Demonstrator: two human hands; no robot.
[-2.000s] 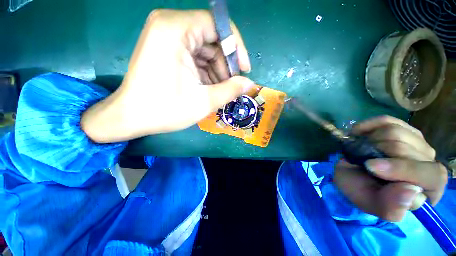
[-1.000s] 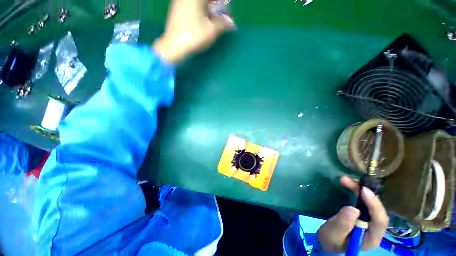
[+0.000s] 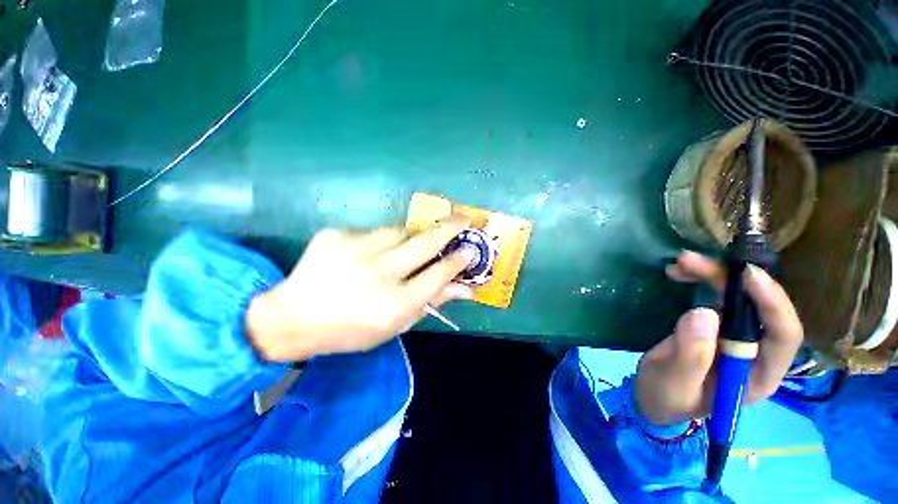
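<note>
My left hand is over the orange jig, its fingertips on a round dark workpiece with a shiny ring at the jig's seat. The fingers hide part of both. A thin pale strip, perhaps the tweezers, sticks out below the fingers. My right hand grips the soldering iron by its black grip. The iron points away from me, its metal tip over the round brown pot.
A solder spool stands at the left, and its wire curves away across the green bench. Clear bags lie far left. The fan guard is behind the pot. A worn brown box with a white curved item is at the right.
My left hand has come back from the far bench to the jig, whose seat was bare a second ago and now has a workpiece. The iron has stayed over the pot; the view has shifted.
</note>
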